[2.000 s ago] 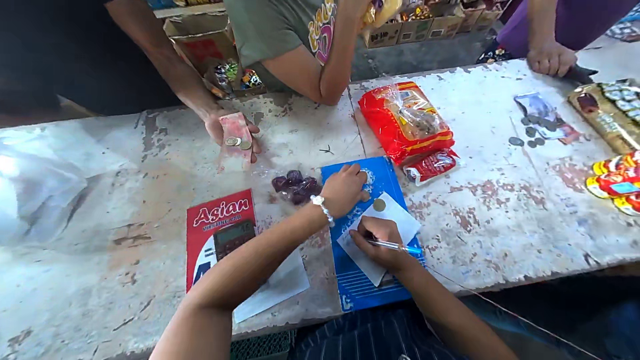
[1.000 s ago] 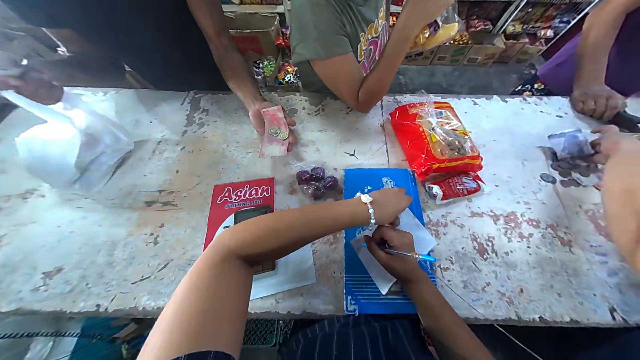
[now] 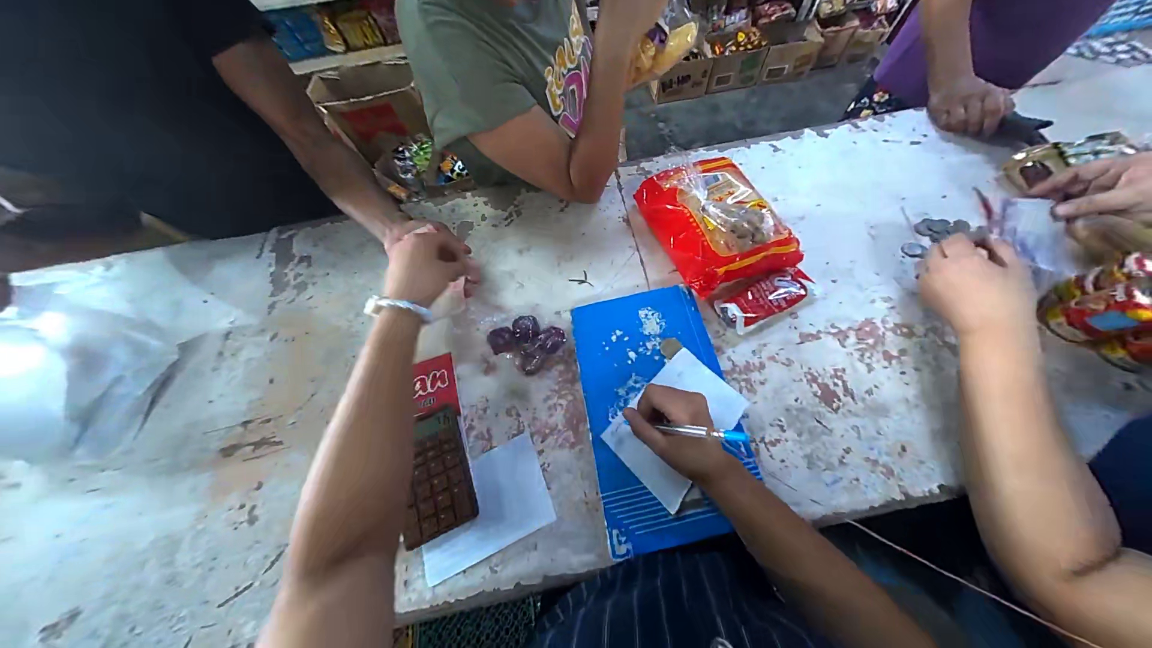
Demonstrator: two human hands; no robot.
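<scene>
My left hand (image 3: 425, 265), with a white bracelet at its wrist, reaches over the counter and meets the hand of a person opposite; whether it grips anything is hidden. A pen (image 3: 711, 433) with a blue end is in my right hand (image 3: 679, 432), which rests on white paper (image 3: 697, 382) on a blue notebook (image 3: 621, 333). A coin (image 3: 670, 347) lies at the paper's upper edge. Between my arms are purple wrapped sweets (image 3: 527, 342). A brown calculator (image 3: 439, 477) partly covers a red-and-white pad (image 3: 437, 382), beside a white sheet (image 3: 499, 508).
A red food packet (image 3: 715, 220) and a smaller red sachet (image 3: 763, 299) lie beyond the notebook. At right, another person's hands hold paper above coins (image 3: 940, 229), near colourful packets (image 3: 1102, 306). Clear plastic (image 3: 72, 369) covers the left side. People stand across the worn counter (image 3: 837, 378).
My left hand has left the blue notebook and moved forward and left to the other person's hand, which held a banknote and coins earlier. My right hand stays at the paper with the pen.
</scene>
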